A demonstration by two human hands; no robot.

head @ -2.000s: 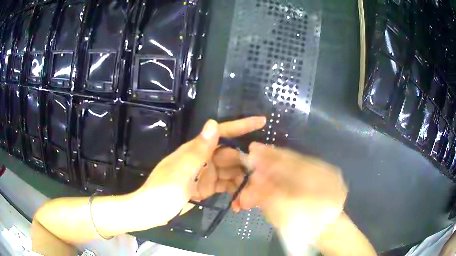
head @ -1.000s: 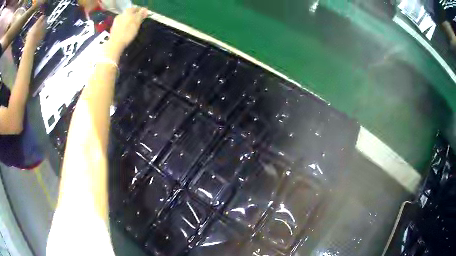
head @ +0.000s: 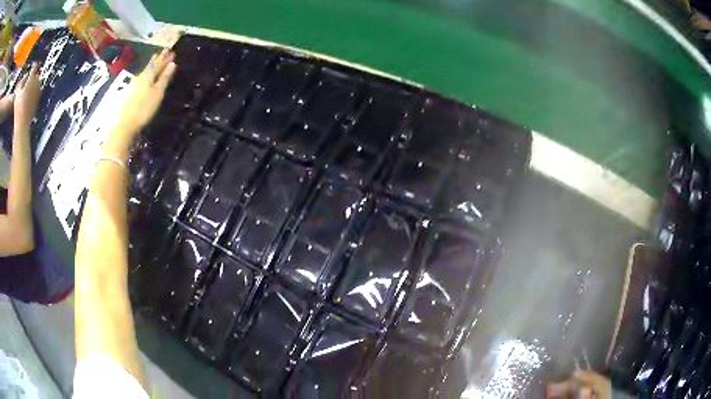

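Observation:
A large glossy black blister tray with rows of rectangular pockets fills the middle. My left hand is at its far left corner, arm stretched forward, fingers extended at the tray edge; whether they grip it is unclear. My right hand is small and cut off by the bottom edge at the right, with thin, pale tweezers tips showing above the fingers. A shiny carrier sheet lies just left of it. No black frame can be made out.
A green surface lies beyond a pale rail. More black trays stand at the right. At the left are another person's arm, white cut-out sheets, a bottle and a red object.
The view has swung from the two hands over the black frame to the tray at the left. Since one second ago my left hand shows lower and further left; my right hand has come into view.

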